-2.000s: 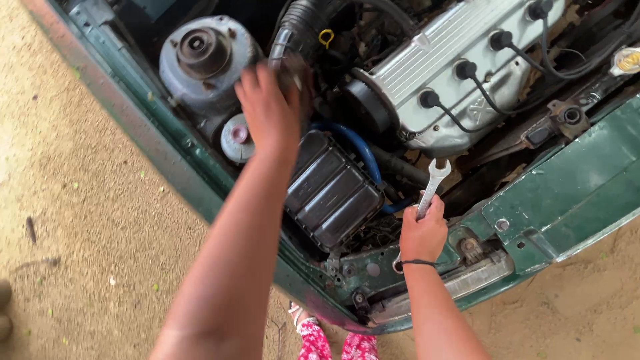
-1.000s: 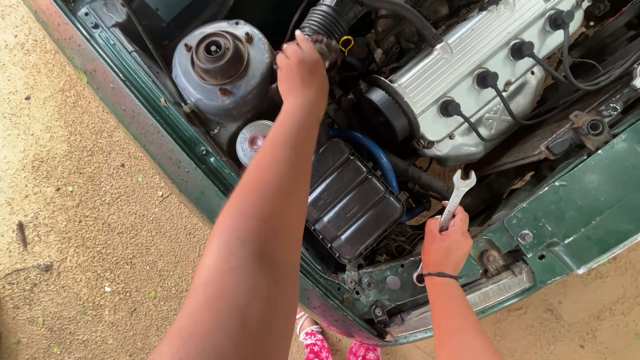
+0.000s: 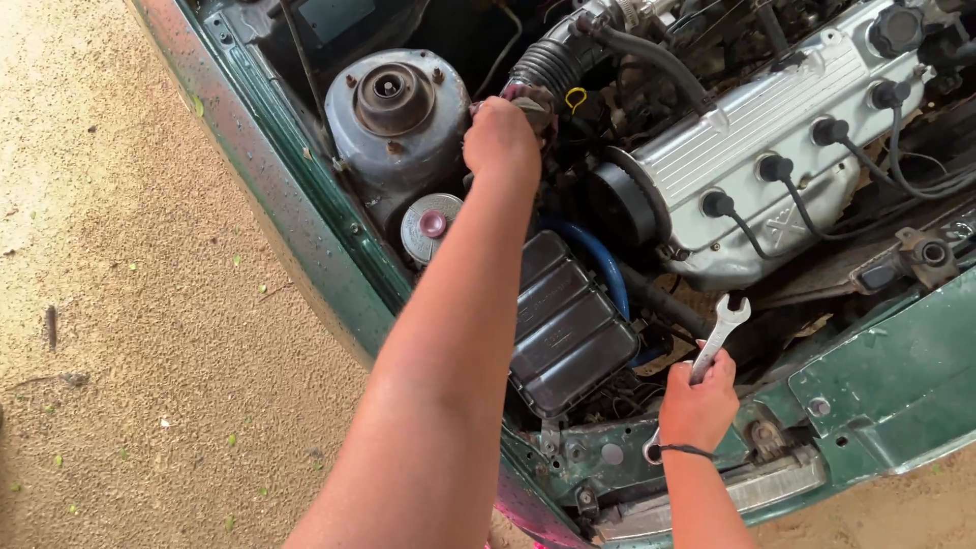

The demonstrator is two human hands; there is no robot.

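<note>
My right hand (image 3: 698, 404) is closed around a steel combination wrench (image 3: 718, 335); its open jaw points up over the engine bay and its ring end shows by my wrist. My left hand (image 3: 503, 139) reaches in between the strut tower (image 3: 398, 114) and the engine, just below the ribbed black intake hose (image 3: 547, 67). A dark, crumpled, reddish cloth (image 3: 536, 107) shows at its fingers, which are mostly hidden. A round reservoir cap (image 3: 432, 223) and a black plastic box lid (image 3: 568, 324) lie on either side of my left forearm.
The silver valve cover (image 3: 762, 137) with several black plug leads fills the upper right. A yellow dipstick loop (image 3: 576, 99) stands near my left hand. The green fender (image 3: 297, 206) and green front panel (image 3: 892, 381) edge the bay; sandy ground (image 3: 152, 343) lies outside.
My left hand was over the edge of the strut tower, then beside the ribbed hose; now it is a little lower, below that hose. The right hand keeps the wrench in about the same place.
</note>
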